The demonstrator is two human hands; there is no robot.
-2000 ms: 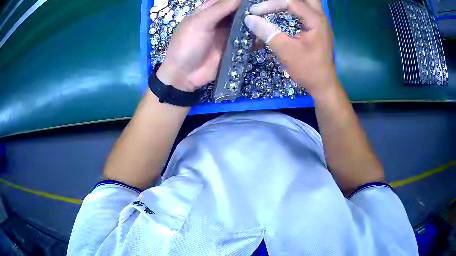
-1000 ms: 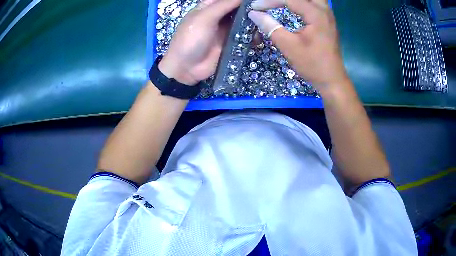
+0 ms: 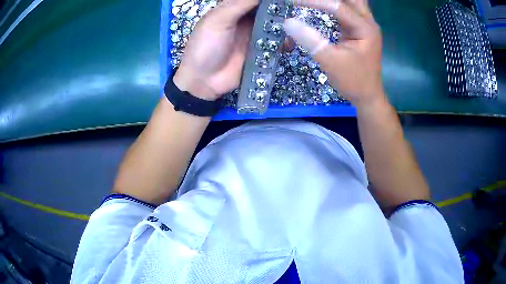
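Observation:
A narrow grey fixture bar (image 3: pixel 258 69) with a row of shiny silver parts is held over the blue tray (image 3: pixel 294 112). The tray is full of loose small round metal parts (image 3: pixel 302 80). My left hand (image 3: pixel 213 52), cut off by the top edge, grips the bar from its left side. My right hand (image 3: pixel 347 55) is at the bar's right side, with whitish covers on its fingers. Its thumb is near the bar's upper part. The other fingertips are cut off or blurred, and I cannot tell whether they hold a part.
A block of stacked bars (image 3: pixel 467 52) lies on the green bench surface (image 3: pixel 413 61) at the right. The bench's front edge runs beside the tray. A grey floor with a yellow line (image 3: pixel 41 209) shows below.
The bar is turned so its face and row of parts show more clearly than a second ago. My right thumb has moved slightly right and down.

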